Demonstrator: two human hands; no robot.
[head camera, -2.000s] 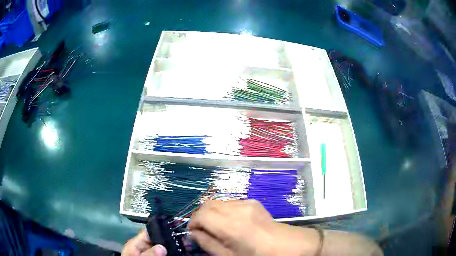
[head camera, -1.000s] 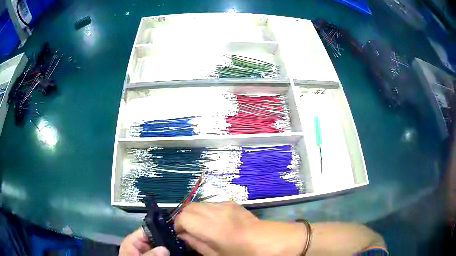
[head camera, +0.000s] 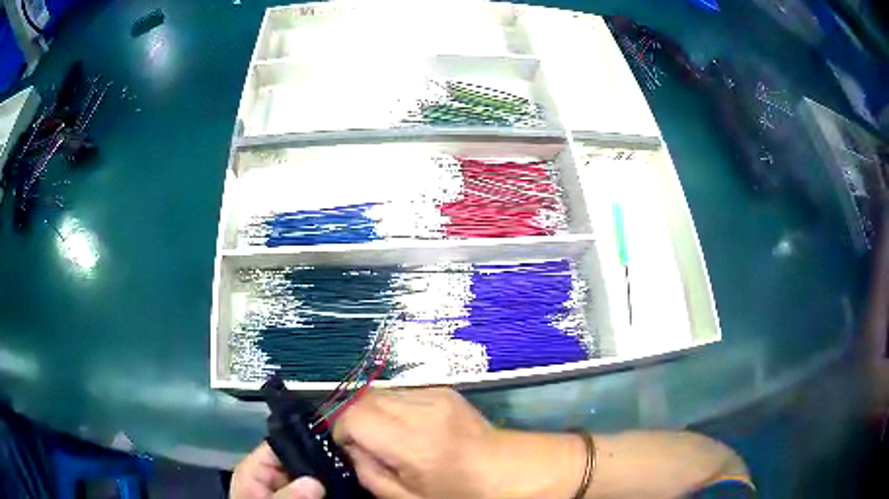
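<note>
A black connector housing with a row of pale dots is held in my left hand, at the bottom edge of the picture. Red and dark wires stick out of the housing towards the parts tray. My right hand lies against the housing's right side; its fingertips are bent in and hidden, so what they hold does not show. In the tray's front are black wires and purple wires; behind lie blue wires and red wires.
Green wires lie in a rear compartment. A tool with a turquoise handle lies in the right compartment. Partly wired connectors lie at the left, and more dark clumps at the right. Neighbouring trays show at both edges.
The tray has shifted up and slightly left in the picture as the view moved. My left hand still holds the housing, and my right hand stays beside it.
</note>
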